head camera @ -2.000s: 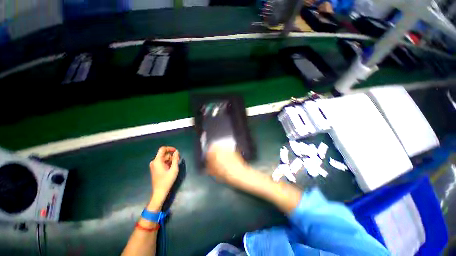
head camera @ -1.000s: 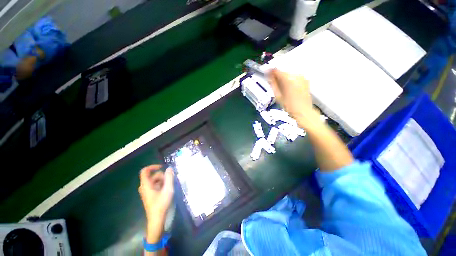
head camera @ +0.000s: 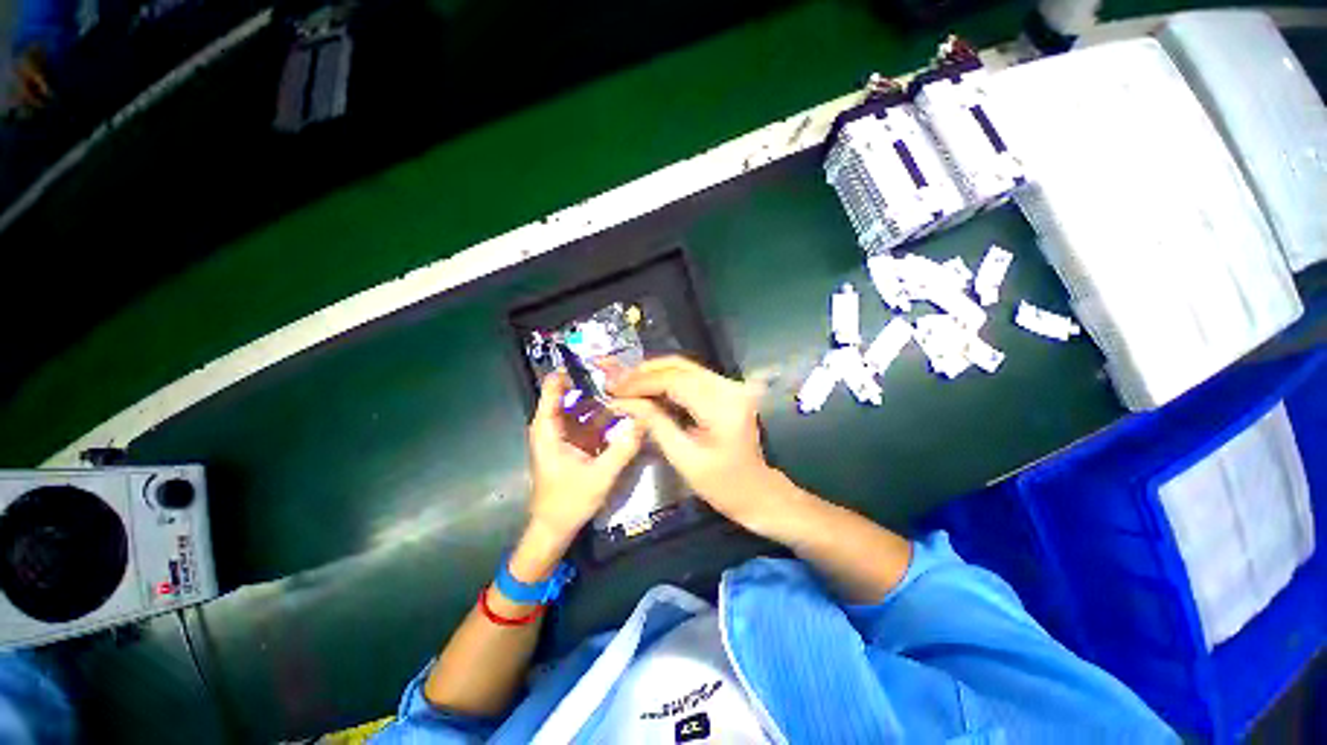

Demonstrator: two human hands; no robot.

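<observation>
A device (head camera: 629, 521) lies in a black carrier tray (head camera: 672, 291) on the green mat in front of me, with coloured spots at its top. My left hand (head camera: 571, 463) and my right hand (head camera: 704, 434) meet over its middle. Their fingers are closed on a flat, shiny piece with a dark stripe (head camera: 585, 376), which looks like a battery pack. The fingers hide most of it, and I cannot tell whether it touches the device. Stacked battery packs (head camera: 905, 168) stand at the upper right, wires towards the belt.
Small white strips (head camera: 931, 323) lie loosely heaped right of the device. White battery trays (head camera: 1164, 218) and a blue crate (head camera: 1077, 560) are at the right. A pale blower (head camera: 186, 546) stands at the left. Another device (head camera: 313, 80) is on the belt beyond the white rail (head camera: 480, 259).
My right hand has come from the stacked packs to the device, and my left hand has moved in over it. The view has also shifted and turned.
</observation>
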